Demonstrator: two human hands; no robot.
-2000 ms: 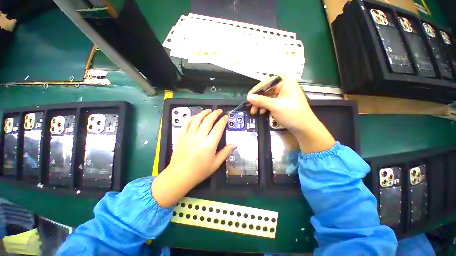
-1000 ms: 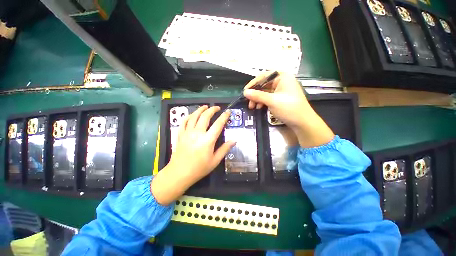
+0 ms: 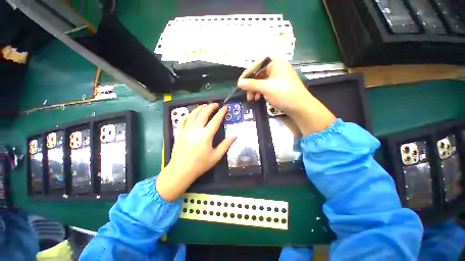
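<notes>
A black foam tray lies in front of me with three phone housings in its pockets. The middle housing has a blue camera bezel. My right hand holds dark tweezers like a pen, their tip near the upper left of the blue bezel. My left hand lies flat over the left housing, fingertips beside the blue bezel; it grips nothing visible. Whether a dot is at the tweezer tip cannot be seen. A cream adhesive sheet with dark dots lies below the tray.
Spare white dotted sheets lie beyond the tray. A filled tray is at left, another tray at right. Stacked trays stand at the far right. A metal upright rises at upper left. Yellow tape runs beside the work tray.
The camera view has shifted and tilted. The tweezers remain in my right hand, their tip still close to the blue bezel. My left hand stays over the left housing.
</notes>
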